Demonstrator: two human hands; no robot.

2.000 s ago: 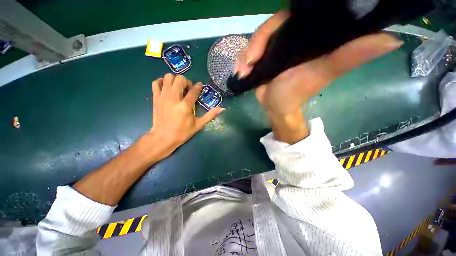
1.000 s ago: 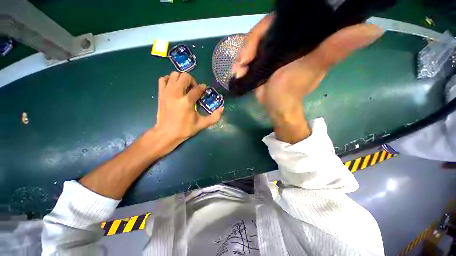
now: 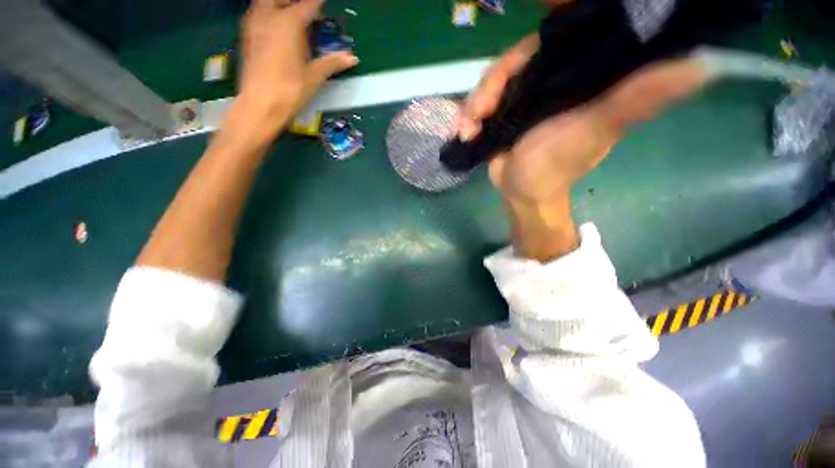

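Note:
My left hand [image 3: 279, 64], slightly blurred, is beyond the pale rail with thumb and fingers around a smartwatch housing [image 3: 331, 38] with a blue board. My right hand [image 3: 549, 151] grips the thick black electric screwdriver [image 3: 558, 82]. Its lower end is over the right part of the round speckled screw plate [image 3: 417, 146]; the bit cannot be made out. Another open housing [image 3: 341, 138] lies on the green bench by the rail, with a yellow-edged battery [image 3: 306, 122] at its left.
The pale rail [image 3: 394, 82] curves between bench and green conveyor. On the conveyor are a yellow-white battery [image 3: 215, 68], another [image 3: 464, 14] at the top and a unit [image 3: 38, 119] at far left. A clear plastic bag [image 3: 803, 119] is at far right, with the black cable [image 3: 751, 245] below.
My left hand has moved up and left over the rail with the housing from beside the screw plate. The right hand and screwdriver stay near the plate. The view has shifted slightly.

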